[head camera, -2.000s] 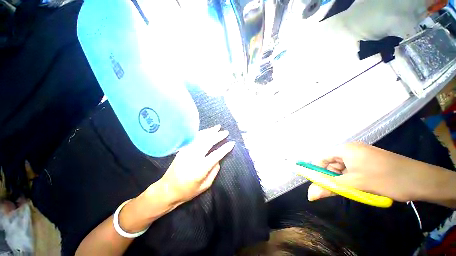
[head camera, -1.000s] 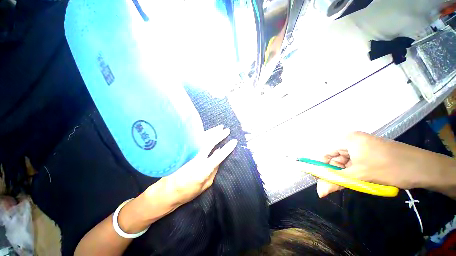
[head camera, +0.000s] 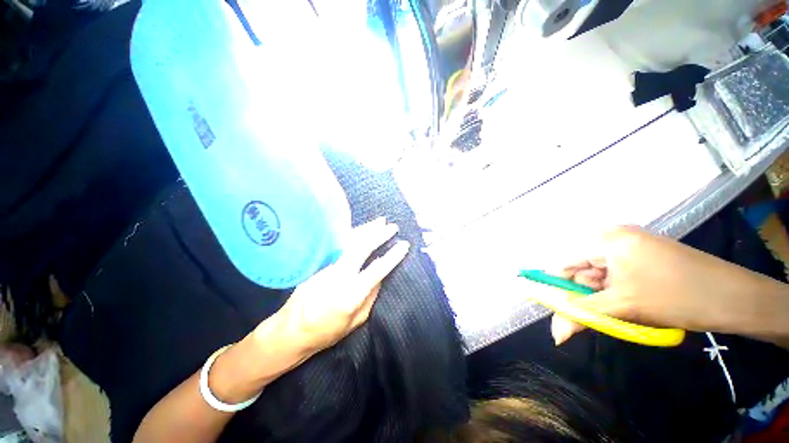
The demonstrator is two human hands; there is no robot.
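A black striped cloth piece (head camera: 411,303) runs from the glaring needle area over the table's front edge. My left hand (head camera: 333,290), with a white bracelet, lies flat on it, fingers slightly apart and pointing to the needle area. My right hand (head camera: 627,281) is closed around the fabric shears (head camera: 619,326) at the right, over the table edge. The green and yellow handles show; the blades are lost in the glare. The presser foot area (head camera: 415,156) is overexposed, so the needle cannot be made out.
A light-blue LED lamp (head camera: 246,186) hangs over the cloth at the left. A clear box of small bits (head camera: 748,104) and a black scrap (head camera: 670,85) are at the far right. Black cloth (head camera: 78,138) is heaped at the left. Dark hair (head camera: 536,402) shows at the bottom.
Against one second ago, the lamp appears slightly higher and further right in the picture, and the view has shifted a little. Both hands keep nearly the same places; the right still holds the shears.
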